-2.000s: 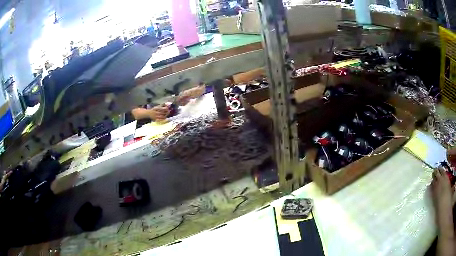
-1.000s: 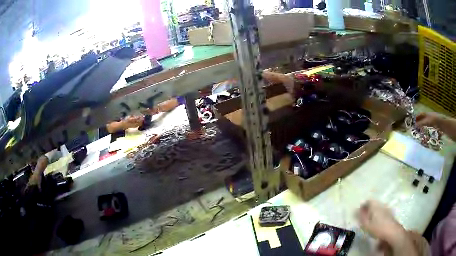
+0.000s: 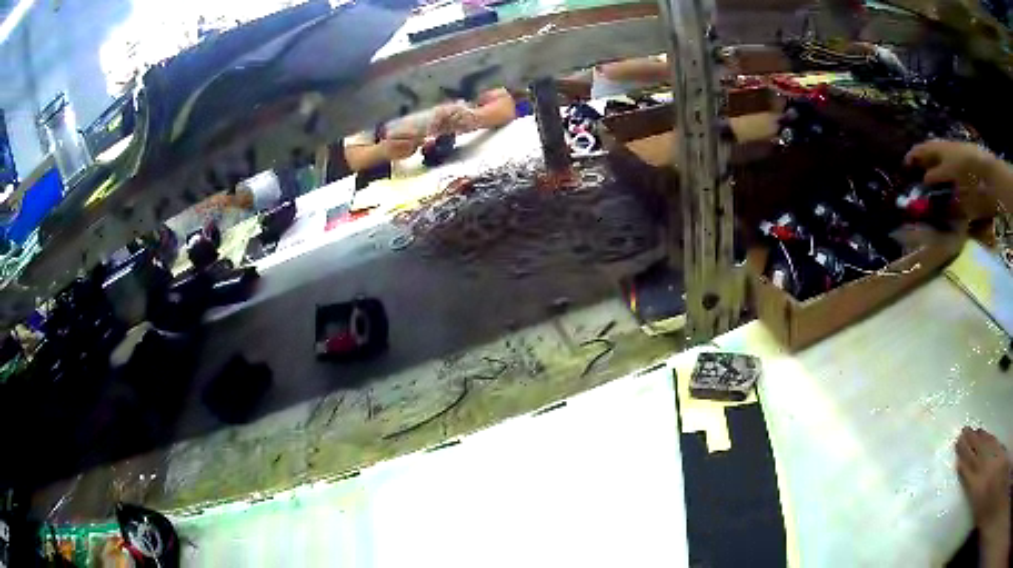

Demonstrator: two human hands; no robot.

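Note:
Neither of my hands can be made out. A long black mat with yellow edges lies on the pale bench. A small speckled grey tin sits at its far end. A black unit with pale loops is cut off by the lower left edge; a small orange-tan patch beside it is too unclear to identify. On the right, another person's hand is over the brown carton, at a black-and-red unit. Another hand rests low on the bench, its arm coming from the right edge.
A metal post stands left of the carton. The grey shelf holds a black unit with a pale ring, a heap of thin loops and black housings at far left. Other people's hands work opposite. White paper lies at right.
The black-and-red unit seen on the mat a second ago is gone from there. The other person's hands have moved, one to the carton. The view has shifted, bringing the lower left unit into frame.

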